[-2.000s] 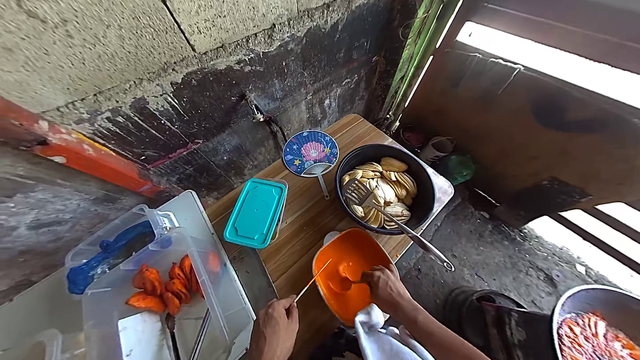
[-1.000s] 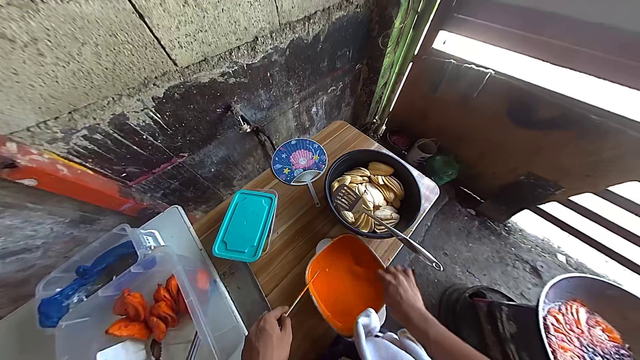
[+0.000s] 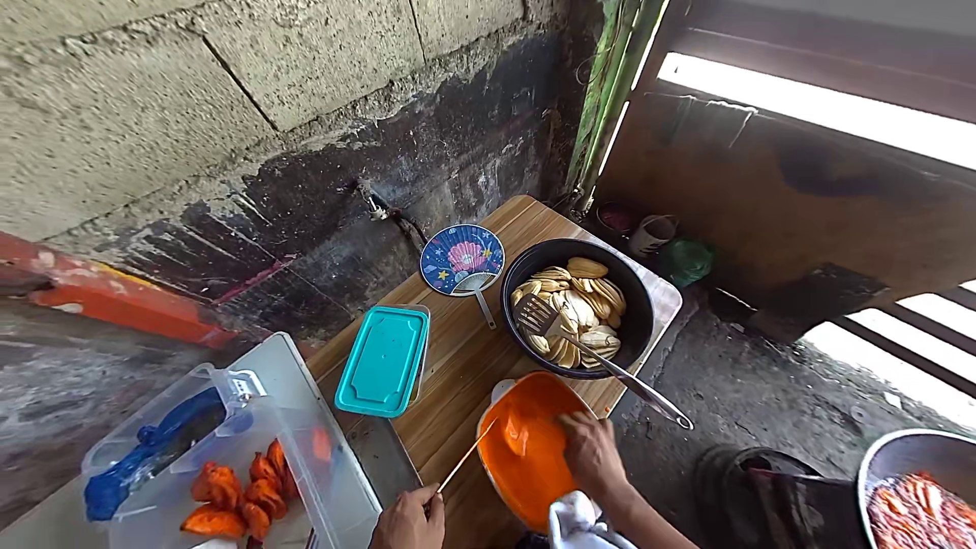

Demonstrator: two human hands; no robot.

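Observation:
My left hand [image 3: 410,520] grips a thin wooden skewer [image 3: 467,456] whose tip reaches over the left side of an orange batter bowl [image 3: 534,480]. An orange-coated piece [image 3: 515,431] lies in the batter near that tip. My right hand [image 3: 593,451] is at the bowl's right side, fingers over the batter; whether it holds anything cannot be told. Behind the bowl stands a black pot [image 3: 512,293] of sliced, peeled pale pieces, perhaps bananas [image 3: 583,313], with a slotted metal spatula [image 3: 629,379] resting in it.
A hand fan [image 3: 463,260] and a teal-lidded container [image 3: 383,361] lie on the wooden table [image 3: 450,381]. At left, a clear plastic box [image 3: 183,465] holds orange-coated pieces [image 3: 263,488]. A pan of frying food [image 3: 923,511] is at lower right. A white cloth [image 3: 579,522] hangs before the bowl.
My right hand has moved from beside the bowl to over its right side. An orange-coated piece now shows in the batter, where one second ago the surface looked smooth. The skewer stays in my left hand.

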